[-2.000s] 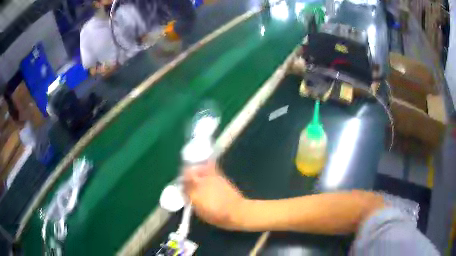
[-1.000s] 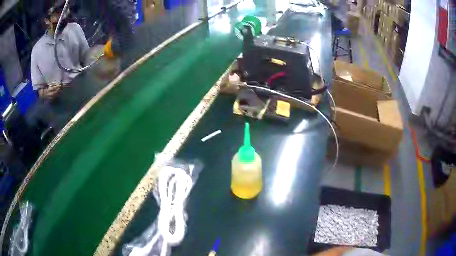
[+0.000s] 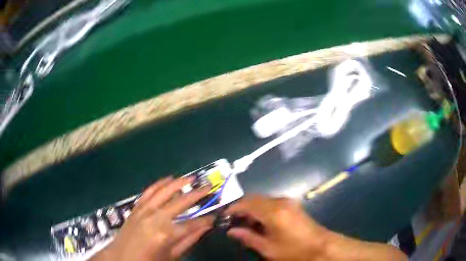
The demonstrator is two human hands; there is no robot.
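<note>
The power strip circuit board (image 3: 105,220) lies slanted on the bench, with blue and yellow wires at its right end. My left hand (image 3: 158,219) lies over the board with its fingers across the top and its thumb at the near edge. My right hand (image 3: 281,227) is beside the board's right end, its fingertips at a small dark part (image 3: 223,221) with a silvery spot, blurred, between both hands. The white power cord (image 3: 337,107) runs from the board to a coil in clear plastic, with the white plug (image 3: 272,122) beside it.
The squeeze bottle (image 3: 409,135) with yellow liquid is at the right. A pen or brush (image 3: 329,184) lies before it. A thin white stick (image 3: 396,71) lies near the cream rail (image 3: 204,92). Beyond is the green belt (image 3: 168,56), with another plastic-wrapped cord (image 3: 61,43) at the left.
The view has swung down and left onto the board. Two seconds ago a hand held the white cord bundle over the rail; now it lies on the bench and both hands are at the board.
</note>
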